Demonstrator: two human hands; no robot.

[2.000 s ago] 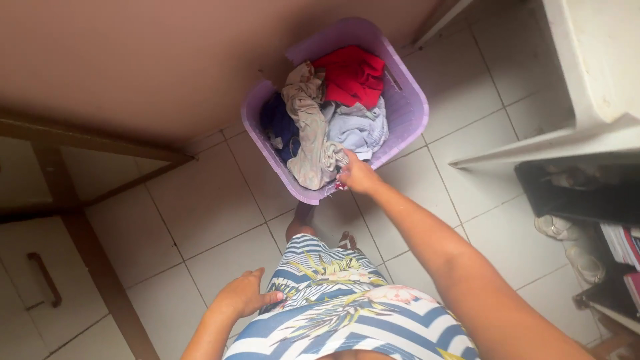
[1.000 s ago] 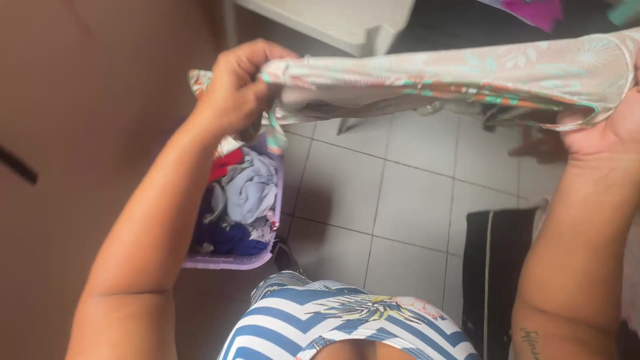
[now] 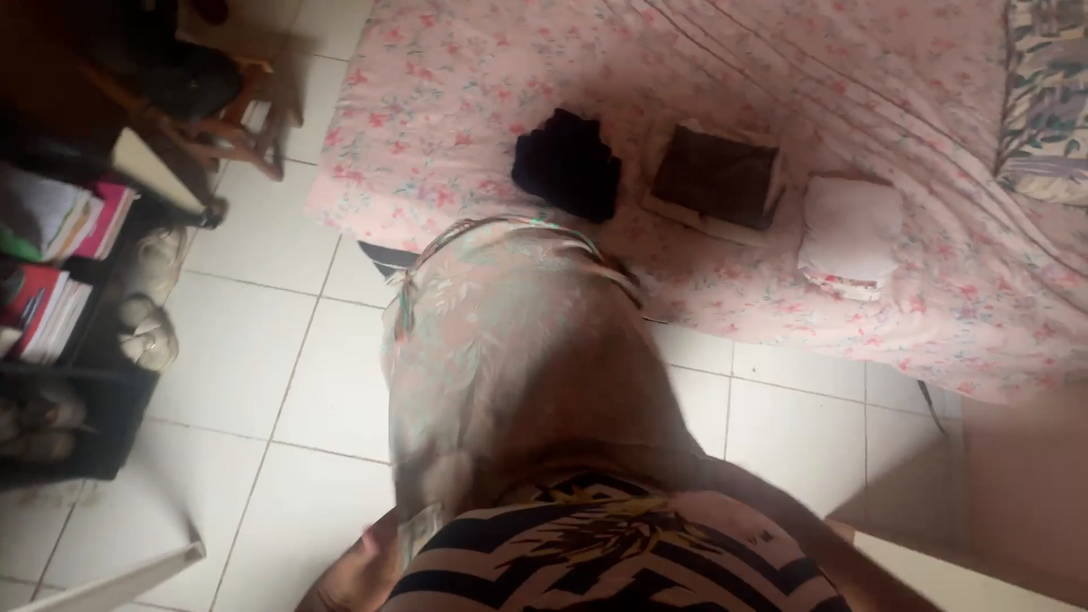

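A light floral garment [image 3: 518, 340] is spread out in front of my torso, its far edge at the side of the bed. My left hand [image 3: 361, 565] is at the garment's lower left corner, blurred and partly cut by my striped clothing; its grip is unclear. My right hand is hidden behind my clothing and the garment; only the forearm [image 3: 790, 518] shows at the lower right. Beyond the garment, a dark folded cloth [image 3: 568, 164], a brown and beige folded stack [image 3: 716, 177] and a white folded stack [image 3: 852, 228] lie on the bed.
The bed has a pink floral sheet [image 3: 442, 110] and a patterned pillow [image 3: 1050, 102] at the far right. At left stand a black shelf [image 3: 93, 399] with books and shoes, and a wooden stool [image 3: 246, 127]. White floor tiles [image 3: 238, 340] run between shelf and bed.
The view has swung from the lilac laundry basket to the bed. The floral garment, in the basket two seconds ago and stretched between both hands one second ago, now hangs open before me.
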